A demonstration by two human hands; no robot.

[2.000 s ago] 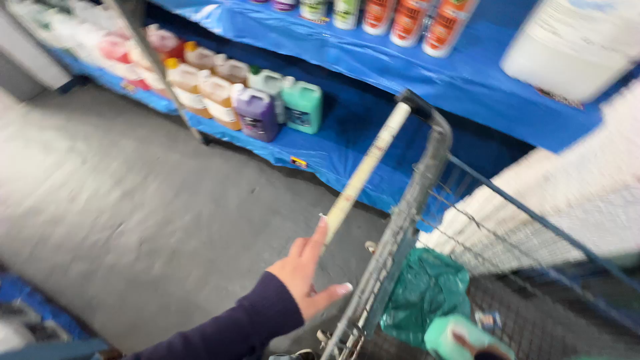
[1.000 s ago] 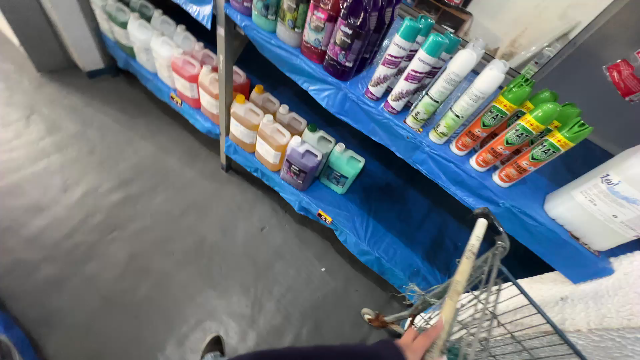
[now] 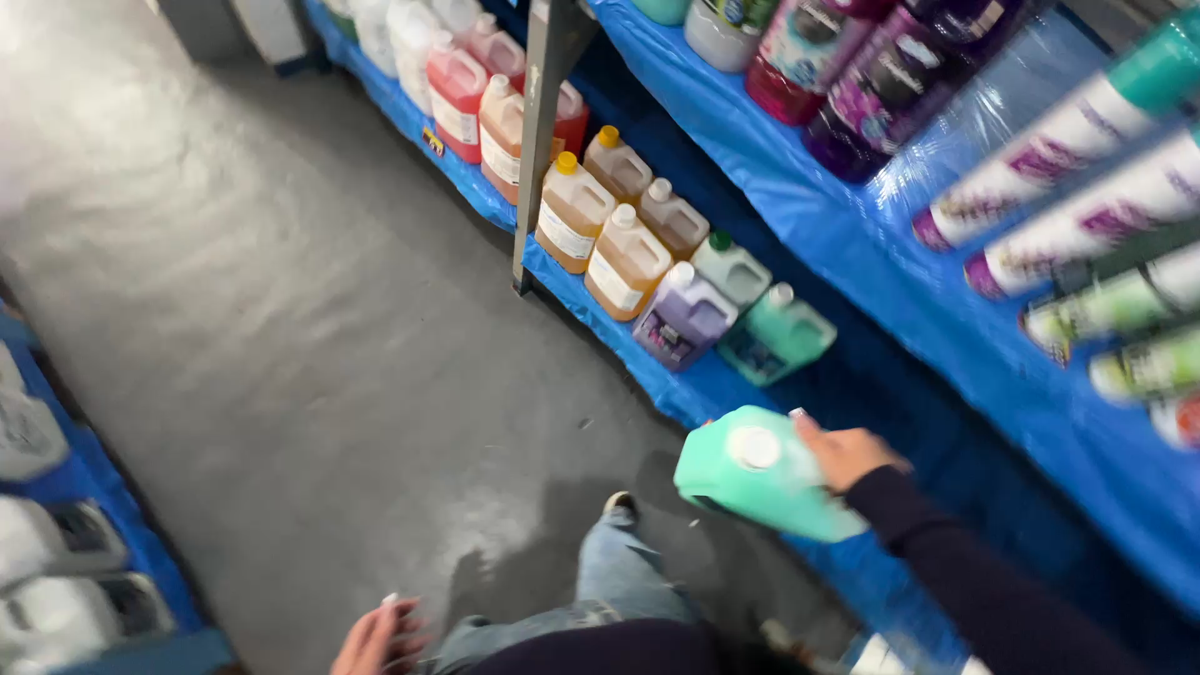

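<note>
My right hand (image 3: 848,457) holds a mint-green plastic jug (image 3: 750,473) with a white cap, near the edge of the low shelf. Fingertips show on both sides of the jug. My left hand (image 3: 382,637) hangs at the bottom edge of the view, its fingers apart and holding nothing. Beyond the held jug, on the blue-covered low shelf, stand a green jug (image 3: 776,335), a purple jug (image 3: 684,316), a pale jug with a green cap (image 3: 731,272) and several amber jugs (image 3: 626,262).
A metal shelf post (image 3: 536,141) rises beside the amber jugs. Red jugs (image 3: 457,98) stand past it. Aerosol cans (image 3: 1069,159) and purple bottles (image 3: 891,89) fill the upper shelf at right. White jugs (image 3: 70,614) line another blue shelf at left, across the grey floor (image 3: 309,375).
The wire shopping cart, whose handle a hand touched in the earlier frames, is no longer plainly in view. The mint-green jug is now in my right hand. My left hand shows at the bottom.
</note>
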